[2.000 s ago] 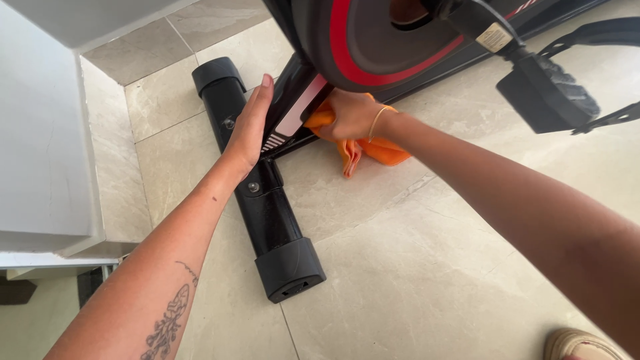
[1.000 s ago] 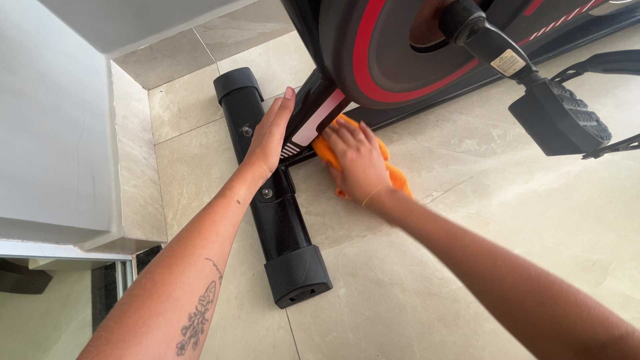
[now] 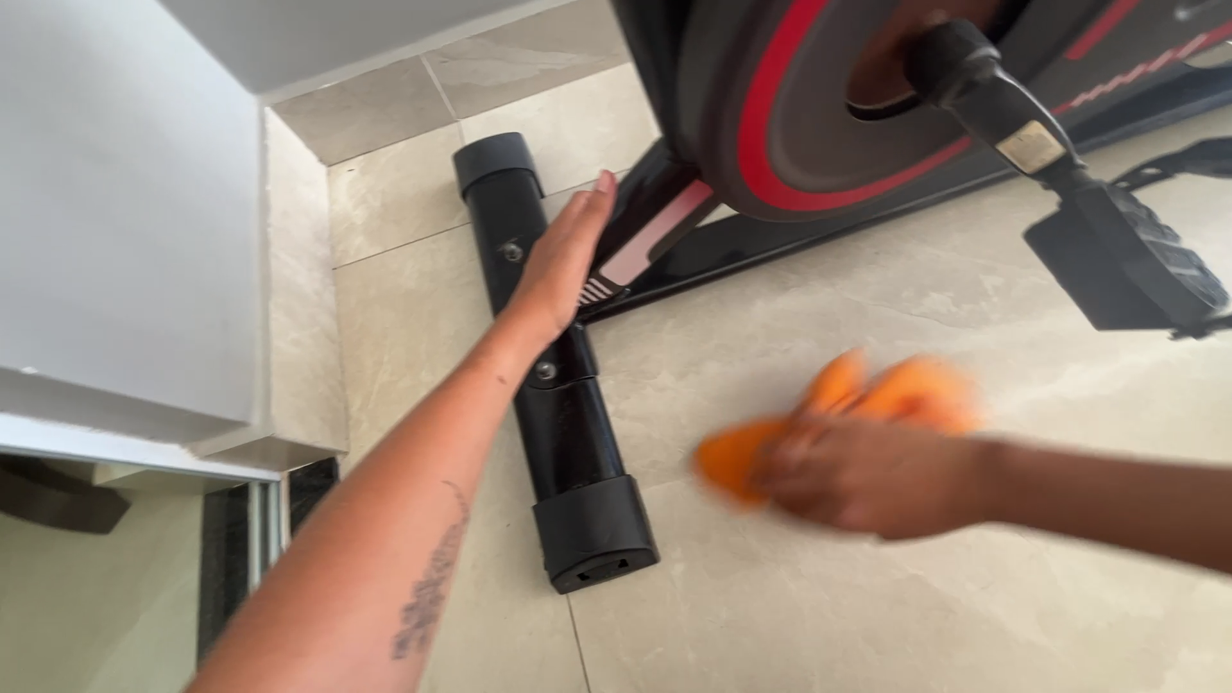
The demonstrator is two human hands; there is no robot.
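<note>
An exercise bike's black front stabilizer bar point(image 3: 568, 433) lies on the tiled floor, with a dark cap at each end and bolts on top. My left hand point(image 3: 563, 260) rests against the bike's slanted black frame tube point(image 3: 664, 212), where it meets the bar; the fingers are extended and its palm side is hidden. My right hand point(image 3: 857, 472), blurred, holds an orange cloth point(image 3: 741, 462) over the floor, to the right of the bar and apart from the bike. Above it is the flywheel cover point(image 3: 712, 125) with its red ring.
The bike's pedal point(image 3: 1126, 250) and crank arm point(image 3: 1001, 115) jut out at the upper right. A lower frame rail point(image 3: 751, 250) runs along the floor. At the left stand a pale wall point(image 3: 115, 212) and a metal-framed glass panel or door point(image 3: 115, 568); stone skirting point(image 3: 366, 106) lines the back.
My right hand has moved from the base of the slanted tube down and away to the right, taking the orange cloth with it. My left hand stays at the frame.
</note>
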